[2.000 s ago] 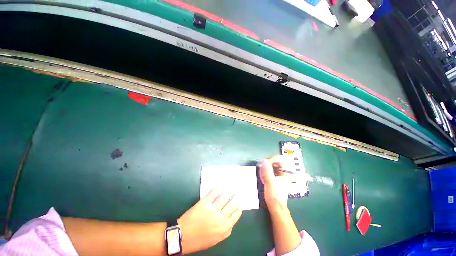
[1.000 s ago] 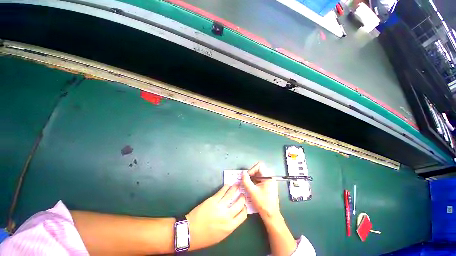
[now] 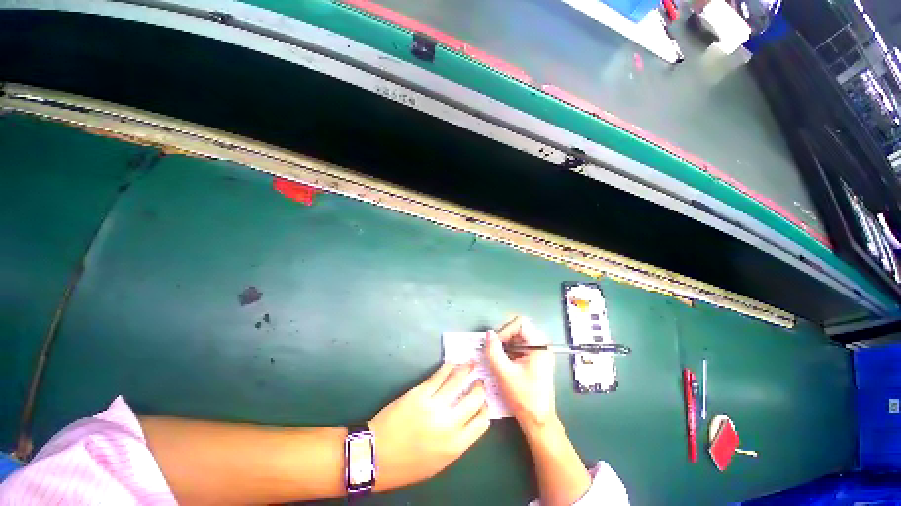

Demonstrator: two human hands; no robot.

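A white paper slip [image 3: 464, 346] with faint marks lies flat on the green mat, mostly covered by my hands. My left hand [image 3: 432, 417] lies flat on its lower left part, fingers on the paper. My right hand [image 3: 524, 374] holds a thin dark pen [image 3: 583, 348] whose barrel points right, over the electronic unit. The pen's tip is hidden by my fingers. The electronic unit [image 3: 591, 326], white with a black edge and an orange patch, lies on the mat to the right of my right hand.
A red marker [image 3: 690, 415], a thin pale stick [image 3: 704, 388] and a red pad [image 3: 724, 445] over a pale disc lie at the right. A dark channel [image 3: 445, 168] separates the green bench [image 3: 326, 296] from the red-taped far bench [image 3: 593, 59]. A blue crate [image 3: 879, 395] stands far right.
Since two seconds ago, my right hand has moved left off the unit, onto the paper, and the pen now shows clearly. Less of the paper shows. Since one second ago, the hands have barely moved.
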